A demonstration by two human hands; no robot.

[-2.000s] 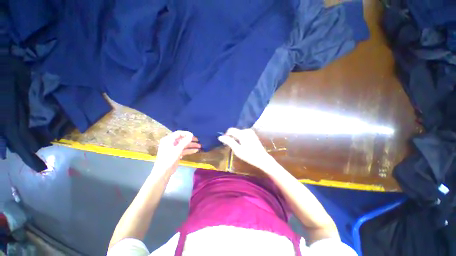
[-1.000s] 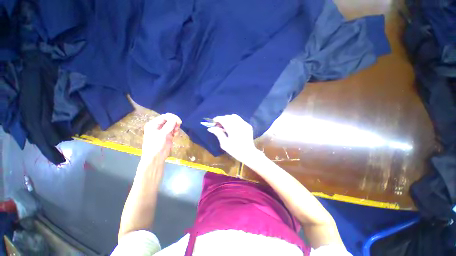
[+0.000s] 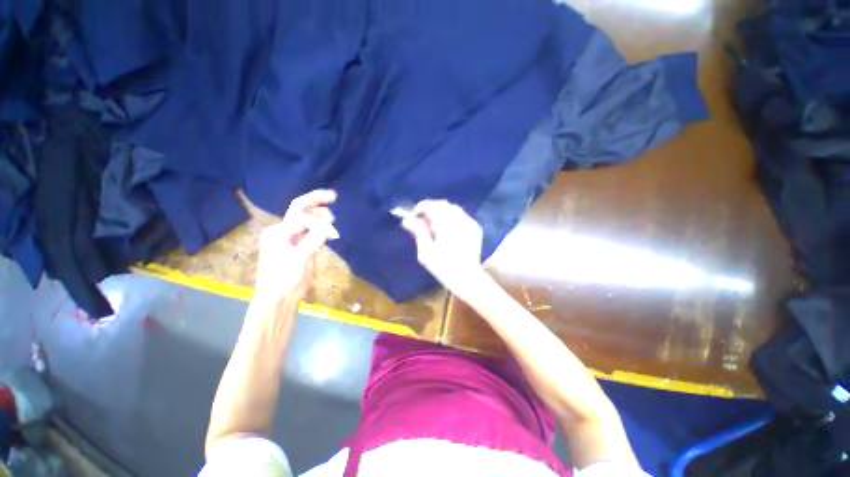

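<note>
A navy garment (image 3: 447, 121) lies spread on the brown table, its lower corner pointing toward me near the table's front edge. Its greyish-blue lining (image 3: 606, 116) shows at the right. My left hand (image 3: 294, 242) is over the garment's lower left edge, fingers slightly apart; I see nothing in it, though a fine thread would be too small to tell. My right hand (image 3: 447, 238) is over the lower part of the cloth, fingers closed on a small silvery tool, apparently thread snips (image 3: 401, 212), with the tip pointing left.
A garment pile (image 3: 70, 177) in navy, black and grey hangs over the table's left front edge. A dark pile (image 3: 806, 186) lies at the right. The table (image 3: 643, 233) has a yellow-taped edge. A blue bin rim (image 3: 718, 442) is below at right. A white speck lies near the front edge.
Both hands have left the garment's lower corner and moved up and apart. The left fingers have spread from a pinch. The silvery tool shows more clearly than at first. The view has shifted slightly.
</note>
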